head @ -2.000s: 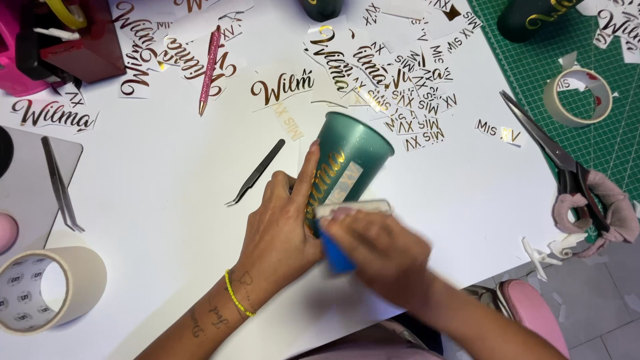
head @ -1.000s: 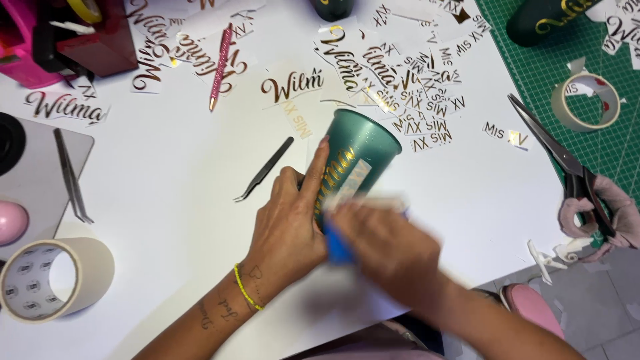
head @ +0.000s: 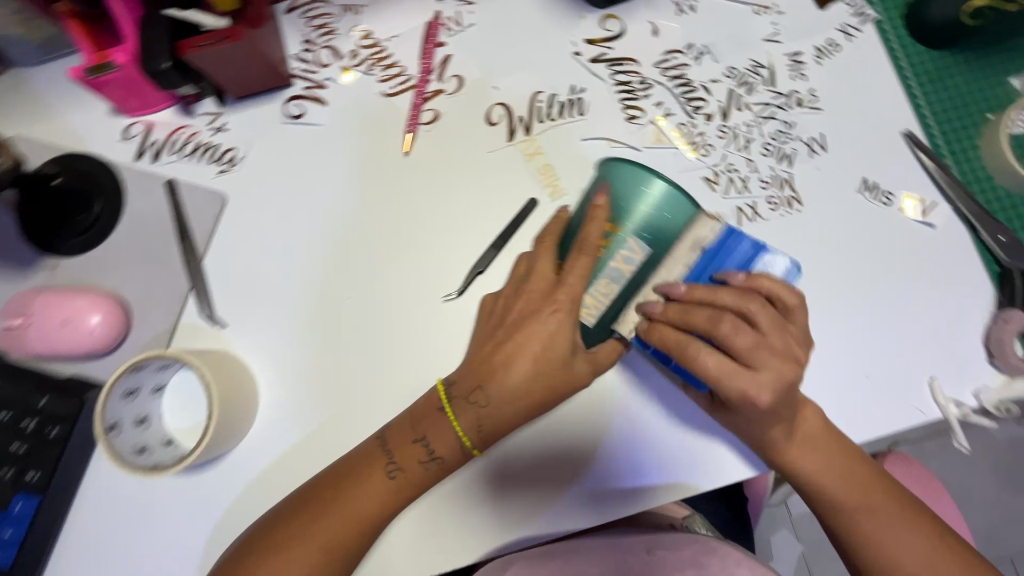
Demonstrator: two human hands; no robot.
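Note:
My left hand [head: 536, 312] grips a green tapered cup [head: 652, 196], its fingers lying along the cup's side. On the cup are gold lettering, partly under my fingers, and a strip of transfer tape [head: 614, 282] with pale letters. My right hand [head: 740, 344] holds a blue squeegee [head: 732, 252] whose pale felt edge lies against the cup's right side, beside the strip. Left of the cup, black curved-tip tweezers [head: 492, 250] lie on the white table.
Cut vinyl lettering pieces [head: 752, 136] are scattered behind the cup. A pink pen [head: 422, 88], masking tape roll [head: 176, 412], grey tweezers [head: 192, 256] and pink mouse [head: 64, 322] are at left. Scissors [head: 972, 208] lie at right by a green cutting mat [head: 920, 64].
My right hand was blurred over the lower part of the cup; now it is at the cup's right side with the squeegee, and the tape strip shows more fully. My left hand keeps its hold.

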